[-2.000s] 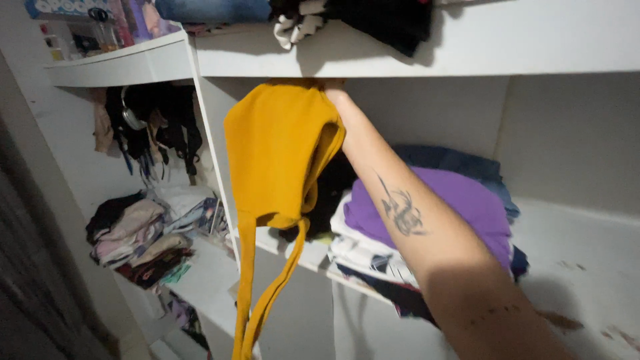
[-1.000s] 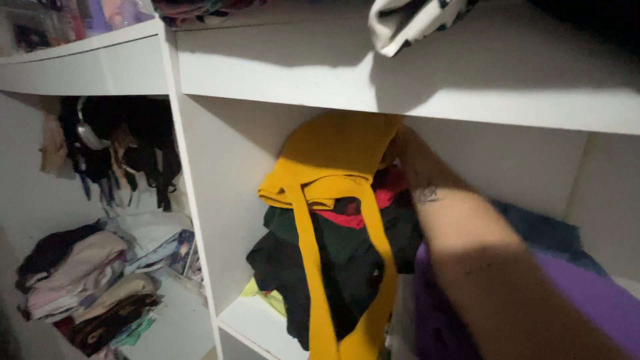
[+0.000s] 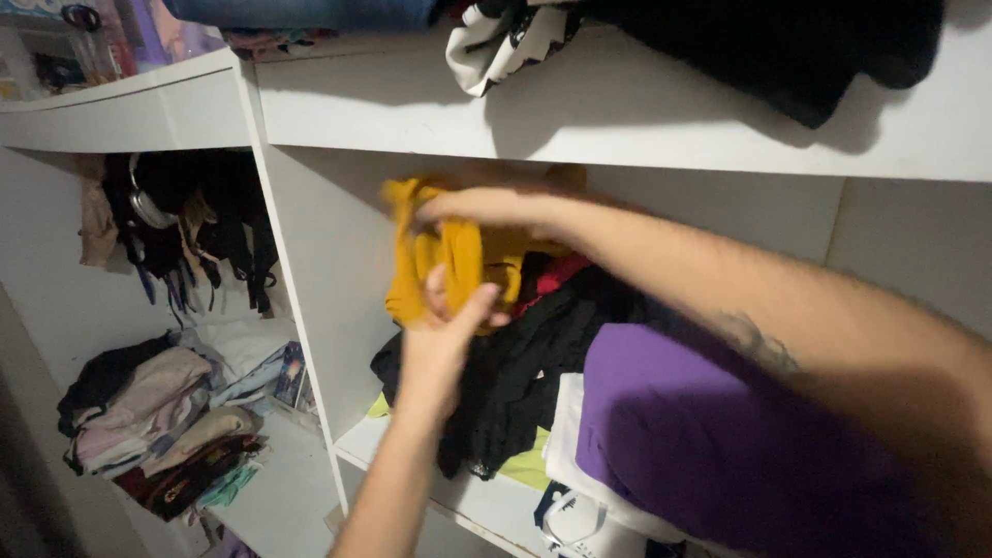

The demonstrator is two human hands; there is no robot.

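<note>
A mustard-yellow garment [image 3: 463,256] lies bunched on top of a dark pile of clothes in the shelf compartment, and both hands are at it. My left hand [image 3: 457,298] comes from below, its fingers closed around gathered yellow cloth. From the right, my right hand [image 3: 473,208] reaches across above it, its fingertips in the upper folds; blur hides whether they grip. Beneath are black clothes [image 3: 504,380] and a bit of red cloth [image 3: 559,277]. Right of them, under my right forearm, sits a purple folded garment [image 3: 682,418] on white cloth.
A white upright panel [image 3: 291,310] divides the compartments. Above, the shelf's front edge [image 3: 372,116] has black cloth [image 3: 783,46] hanging over it. In the left compartment hang dark garments and silver headphones [image 3: 147,194], over a pile of clothes [image 3: 147,387].
My left hand has come into view and taken hold of the yellow garment. Its straps, which hung down before, are now gathered up. My right hand has moved left across the pile.
</note>
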